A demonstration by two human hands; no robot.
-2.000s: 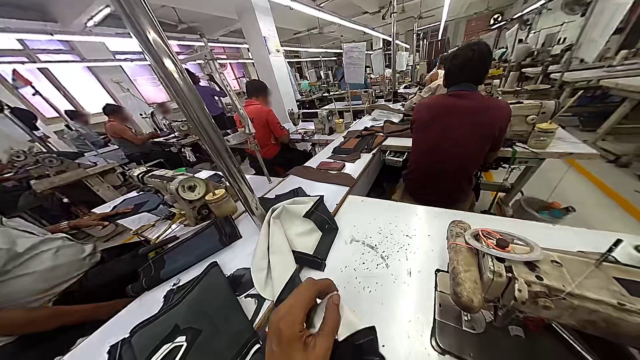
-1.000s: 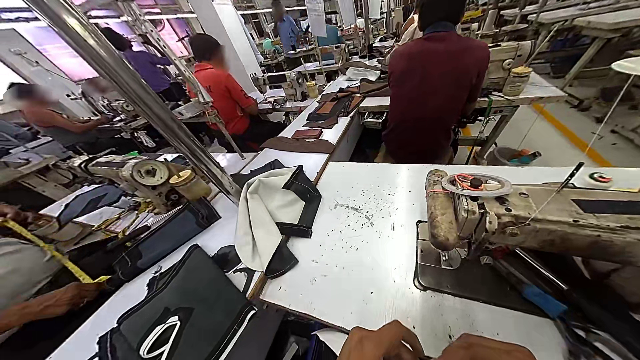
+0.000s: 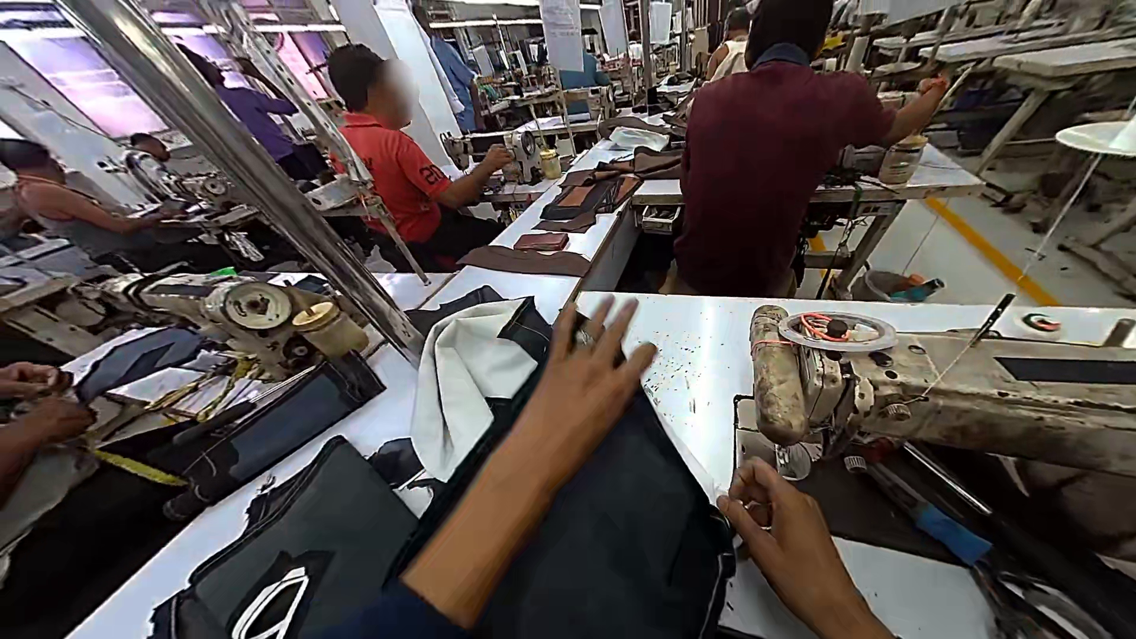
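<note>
A large dark fabric piece [image 3: 612, 497] with a pale edge lies across the white table in front of me. My left hand [image 3: 590, 373] is over its upper part, fingers spread and a ring on one finger, gripping nothing. My right hand [image 3: 781, 532] pinches the right edge of the fabric between thumb and fingers, just below the sewing machine's head [image 3: 799, 390]. A white cloth with dark trim [image 3: 461, 382] lies beyond my left forearm. At the lower left rests another dark panel [image 3: 328, 524] with a white outlined mark.
The industrial sewing machine [image 3: 958, 382] takes up the right side. A slanting metal pole [image 3: 257, 177] rises at the left. Another machine [image 3: 240, 306] and a co-worker's hands [image 3: 44, 408] are at far left. Co-workers sit ahead, one in a maroon shirt [image 3: 754, 169], one in red [image 3: 390, 169].
The large dark fabric has come into view on the table. My left hand now reaches forward over it, and my right hand is at its edge. Both hands were at the bottom edge one second ago.
</note>
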